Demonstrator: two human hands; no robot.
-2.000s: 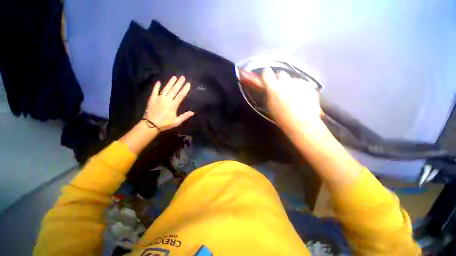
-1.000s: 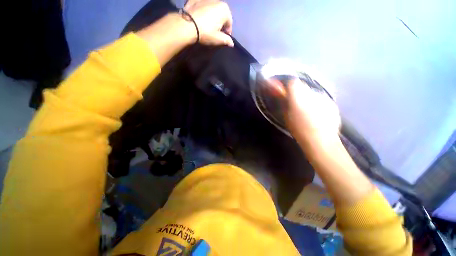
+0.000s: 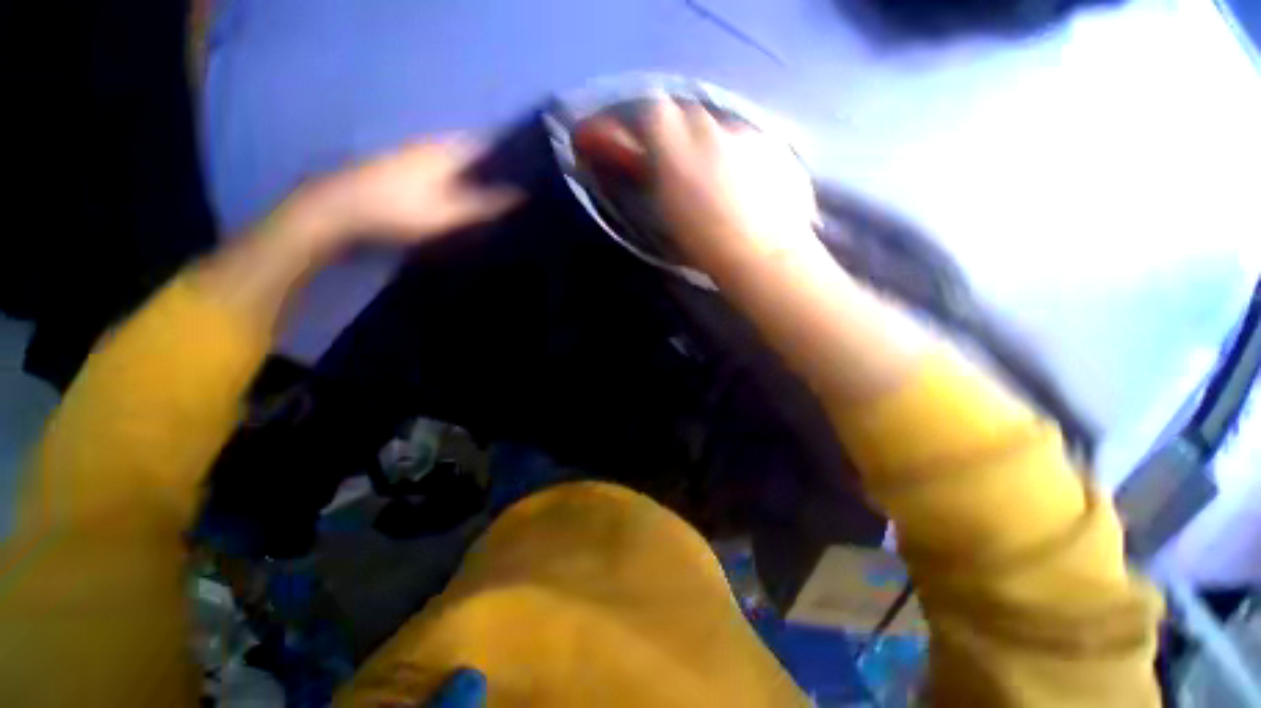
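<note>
A black garment piece [image 3: 539, 318] lies over the near edge of the pale lilac pressing table and hangs down towards me. My right hand [image 3: 705, 173] is closed round the reddish handle of the steam iron [image 3: 629, 235], whose bright-rimmed soleplate lies at the upper edge of the black cloth. My left hand [image 3: 422, 191] is blurred, left of the iron tip, at the cloth's upper left edge. Whether its fingers grip the cloth cannot be told.
The black hose [image 3: 954, 297] trails right from the iron. Black cloth [image 3: 97, 166] hangs at the far left, and another dark heap lies at the top. A grey iron rest [image 3: 1169, 491] is at the right edge. A cardboard box [image 3: 846, 588] and scraps lie below.
The iron and my right hand have moved left and up in view. My left hand has come down and left from the cloth's top edge. The view has shifted, and a dark heap shows at the top.
</note>
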